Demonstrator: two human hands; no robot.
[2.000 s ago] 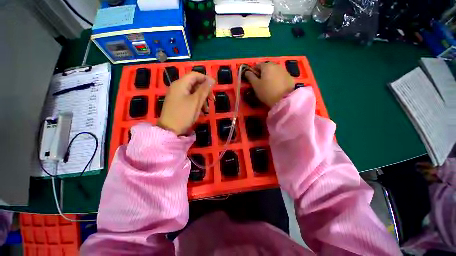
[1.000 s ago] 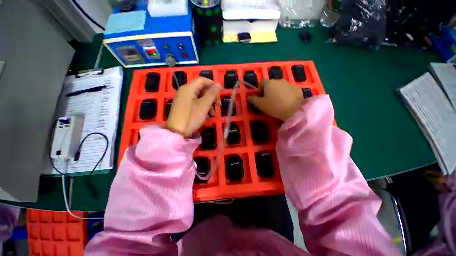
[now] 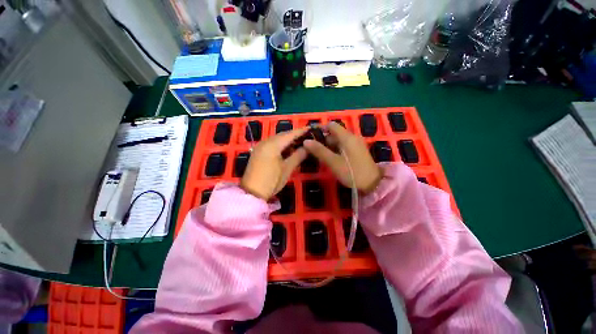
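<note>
My left hand [image 3: 273, 162] and my right hand [image 3: 345, 156] meet above the upper middle of the red compartment tray [image 3: 297, 225]. Between their fingertips they hold a small black watch unit [image 3: 316, 136]. Other black watch units sit in the tray's pockets. A clear air hose [image 3: 353, 196] runs from by my right hand down past the tray's front edge and loops back up toward my left forearm. Its end near my right fingers is too blurred to make out.
A blue control box [image 3: 225, 88] stands behind the tray, with a mesh pen cup [image 3: 287, 65] and a white box [image 3: 338, 55] beside it. A clipboard [image 3: 153, 163] with an adapter box [image 3: 115, 196] lies left. Printed sheets [image 3: 568, 163] lie right.
My hands were apart; my right hand has moved left to meet my left hand, and a watch unit is now held between them. The hose loop has swung right. The camera view has shifted.
</note>
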